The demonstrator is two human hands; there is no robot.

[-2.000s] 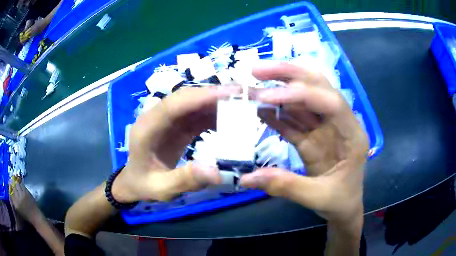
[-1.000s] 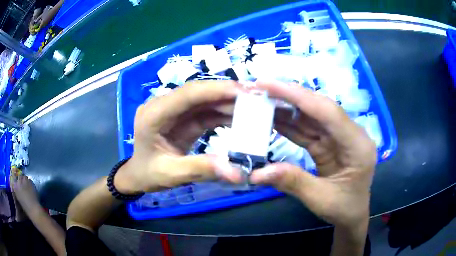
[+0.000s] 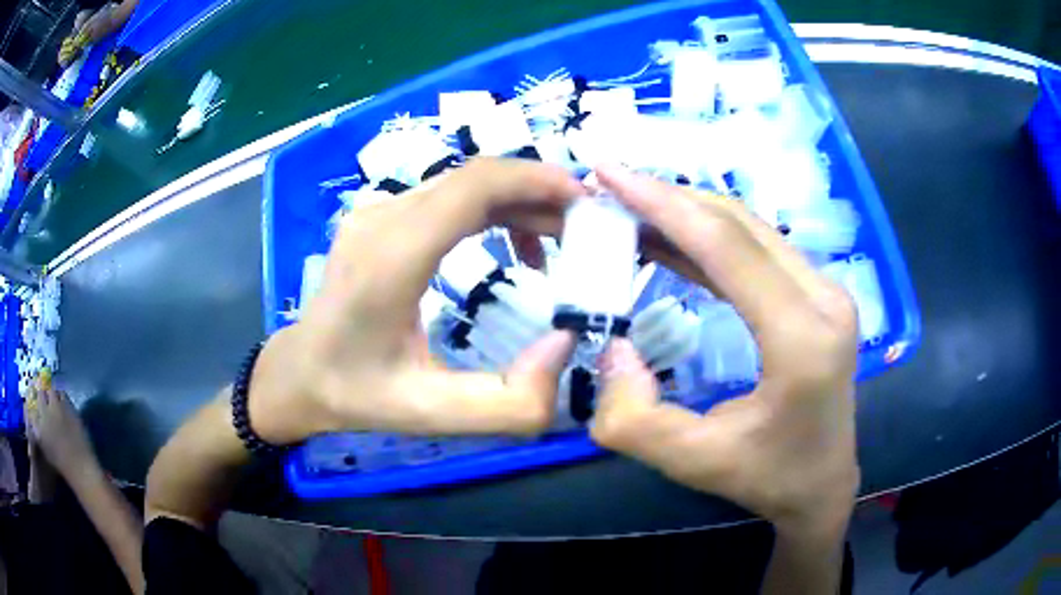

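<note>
A white coil unit [image 3: 599,258] with a black end piece [image 3: 591,321] is held upright between both hands, above the blue tray [image 3: 277,250]. My left hand [image 3: 401,308] grips it with fingertips at its top and thumb at its lower black end. My right hand [image 3: 745,337] does the same from the other side. Whether a clear case surrounds the unit cannot be told. The tray below holds many white units with black ends and leads, and clear cases [image 3: 739,41] at its upper right.
The tray lies on a dark grey bench [image 3: 972,267] beside a green belt [image 3: 384,52] with a pale rail. A unit [image 3: 194,116] lies on the belt. Another person's hand [image 3: 58,424] is at the left edge. Part of another blue tray [image 3: 1051,122] is at the right.
Both hands still hold the unit. The fingertips have closed in over its top, and the thumbs now press side by side at its black end. The unit on the belt has shifted in view.
</note>
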